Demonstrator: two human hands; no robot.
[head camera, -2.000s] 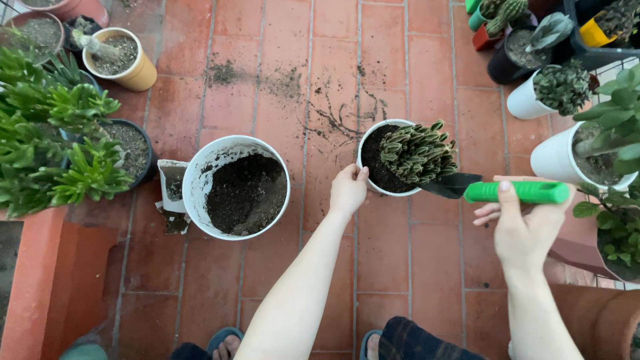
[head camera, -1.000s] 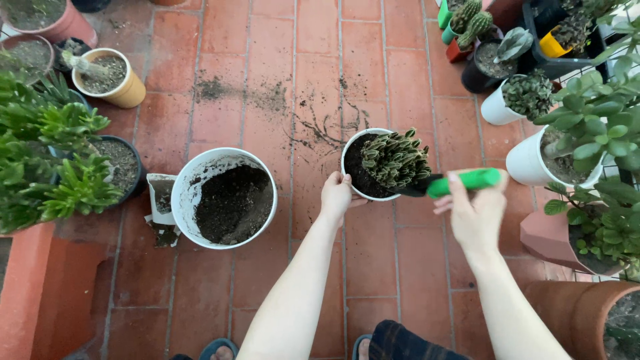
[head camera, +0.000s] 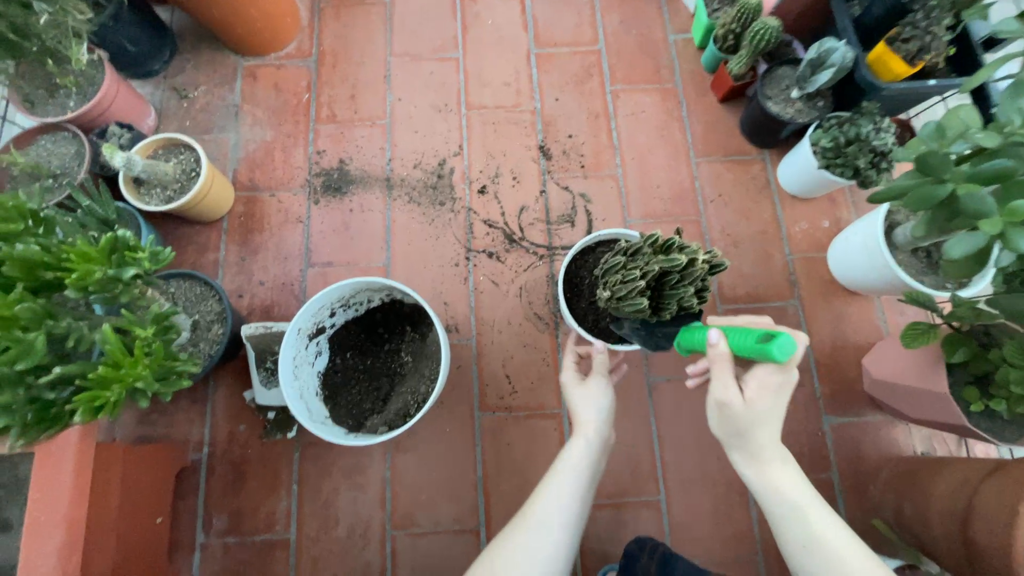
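Observation:
My right hand (head camera: 748, 384) grips the green handle of a hand trowel (head camera: 734, 343). The trowel's dark blade lies over the near right rim of a white pot (head camera: 570, 300), below a clustered succulent (head camera: 660, 276) that leans right over the rim. Dark soil (head camera: 588, 288) shows in the pot's left part. My left hand (head camera: 590, 384) touches the pot's near side with its fingertips, fingers apart; whether it grips the rim is unclear. To the left stands a white bucket (head camera: 300, 376) partly filled with dark potting soil (head camera: 380, 368).
Loose soil (head camera: 432, 186) is scattered on the terracotta tile floor. A small white container (head camera: 264, 368) touches the bucket's left side. Potted plants line both sides, among them a yellow pot (head camera: 200, 188), a white pot (head camera: 868, 252) and a pink faceted planter (head camera: 912, 384).
My left hand has shifted from the pot's left near side to its near edge. The trowel blade has moved from the pot's right side to its near right rim.

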